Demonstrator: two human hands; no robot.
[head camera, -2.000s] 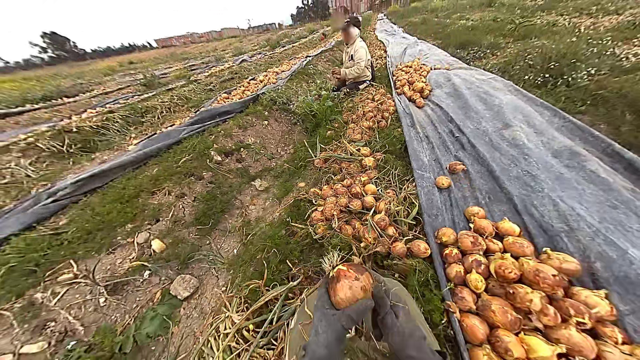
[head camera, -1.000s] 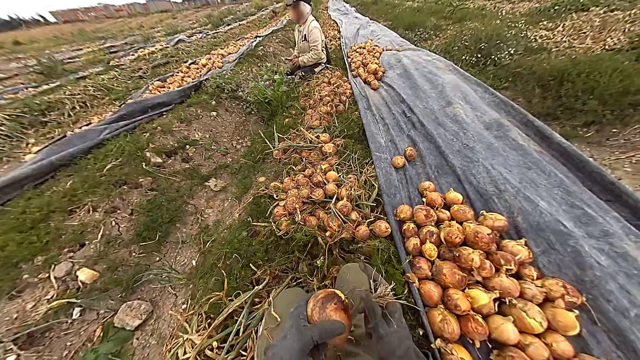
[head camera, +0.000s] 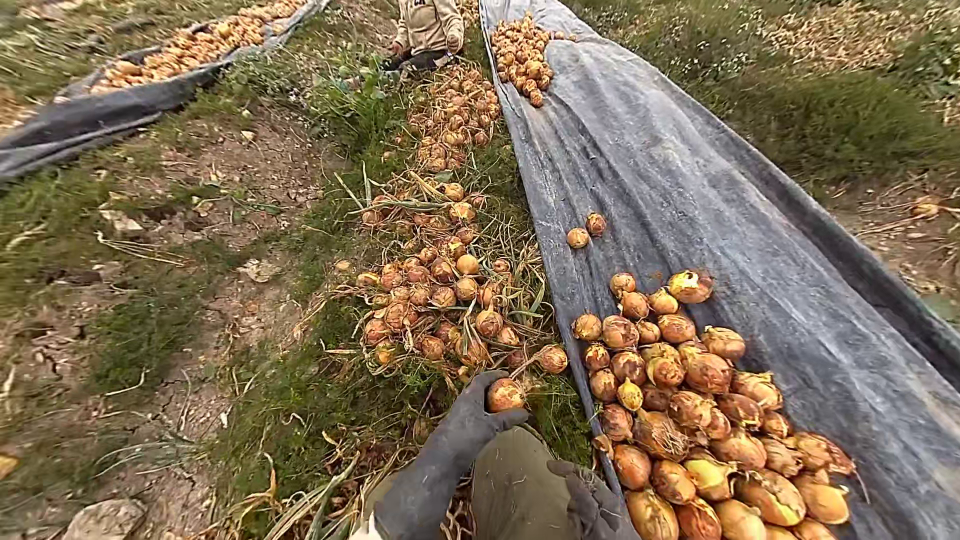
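Note:
My left hand (head camera: 480, 416), in a dark grey glove, has its fingers around an onion (head camera: 506, 395) at the near end of a pile of onions with dry tops (head camera: 442, 292) on the ground. Beside my knee, at the lower edge, is my right hand (head camera: 592, 502), also gloved; its fingers are partly out of view and nothing shows in it. Just right of it, many topped onions (head camera: 675, 405) lie on a long grey fabric sheet (head camera: 750, 247). Two loose onions (head camera: 586, 231) rest farther up the sheet.
A seated person (head camera: 429, 26) is at the top, beside the row of onions. Another onion heap (head camera: 523, 56) lies on the sheet's far part. At upper left a second dark sheet (head camera: 112, 112) holds more onions. Stones (head camera: 105, 519) and weeds cover the soil to the left.
The large onion held over my lap earlier is no longer in my hands. My left hand has reached forward to an onion by the ground pile; my right hand has moved toward the sheet.

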